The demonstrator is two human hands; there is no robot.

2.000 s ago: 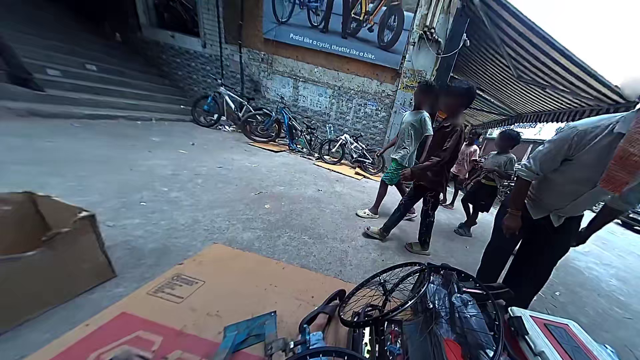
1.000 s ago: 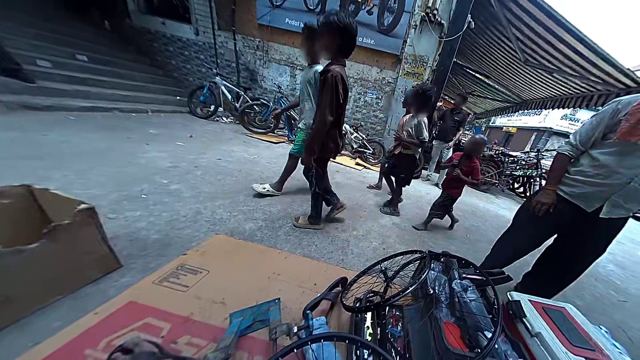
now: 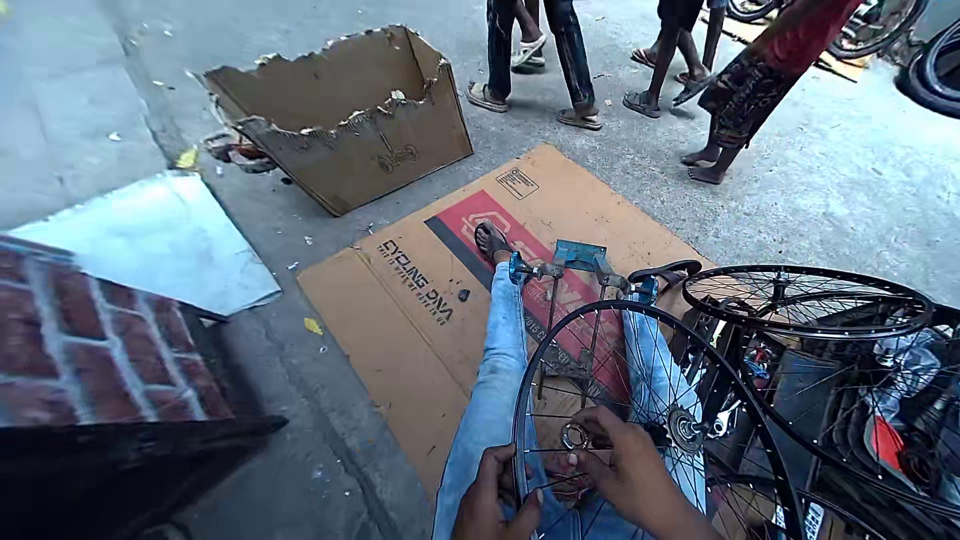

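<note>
A spoked bicycle wheel [image 3: 651, 309] with a black rim and a metal sprocket at its hub [image 3: 684, 429] stands tilted over my lap. My left hand [image 3: 499, 499] grips the rim at its left side. Between the fingers of my right hand [image 3: 611, 465] is a round metal spoke wrench [image 3: 575, 436], held at the spokes close to the rim. Beyond the wheel, a metal wheel truing stand [image 3: 579, 256] with blue parts rests between my legs on a flattened cardboard sheet [image 3: 405, 360].
More wheels [image 3: 806, 330] and a pile of tools and parts [image 3: 892, 375] lie at the right. An open torn cardboard box [image 3: 375, 157] stands beyond the sheet. A brick-patterned block [image 3: 97, 345] and a pale board [image 3: 150, 232] are at the left. Several people [image 3: 570, 60] stand or walk ahead.
The view has swung down and left, bringing my hands and the held wheel into sight. The people ahead have shifted position.
</note>
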